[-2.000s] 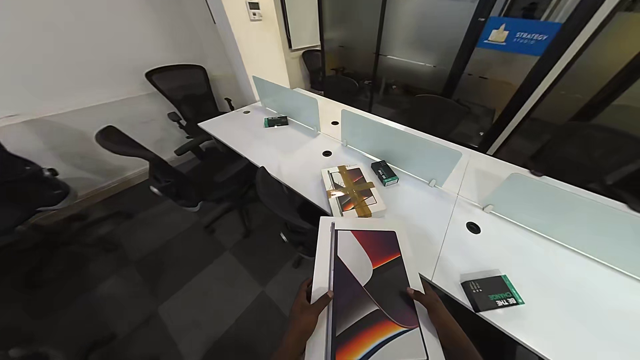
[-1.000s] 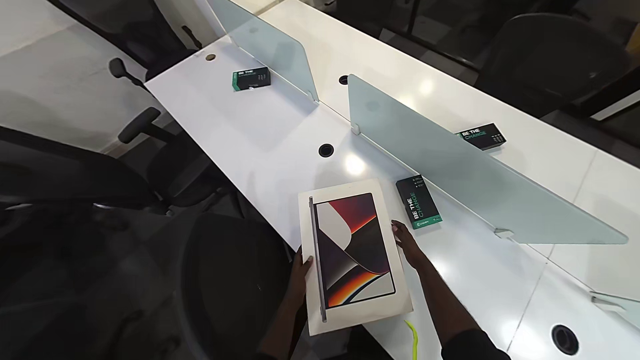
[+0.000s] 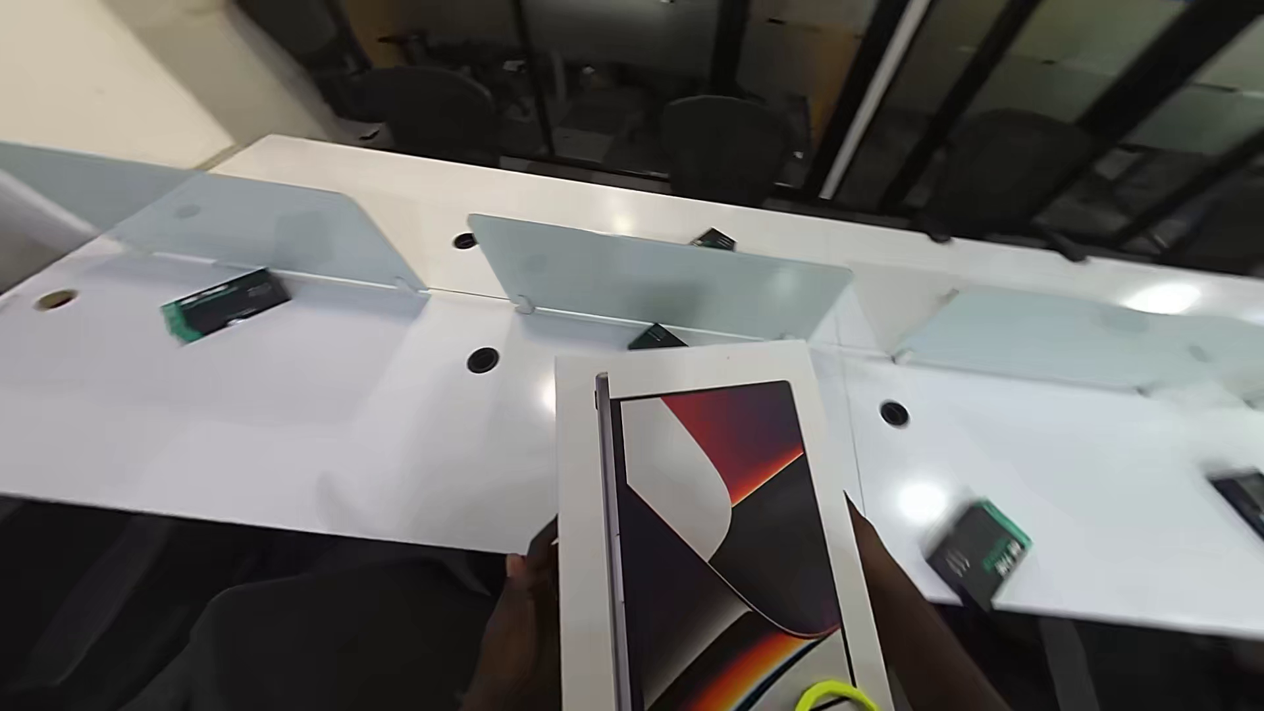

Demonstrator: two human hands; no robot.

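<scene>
A white laptop box (image 3: 731, 533) with a laptop pictured on its lid is held up in front of me, above the near edge of the white desk (image 3: 415, 434). My left hand (image 3: 533, 592) grips its left side. At the right side is my right hand (image 3: 869, 553), its fingers mostly hidden behind the box. A yellow-green loop (image 3: 834, 694) shows over the lower part of the lid. Behind the box's top edge, a small black box (image 3: 656, 338) is partly hidden.
Small black and green boxes lie on the desk at left (image 3: 227, 304) and right (image 3: 980, 553). Frosted glass dividers (image 3: 662, 276) stand along the desk's middle. Round cable holes (image 3: 483, 360) dot the top. A dark chair (image 3: 326, 632) stands at the near left.
The view has swung a lot. The laptop box stays between both hands. Two seconds ago a second, taped laptop box lay on the desk; it is not seen now.
</scene>
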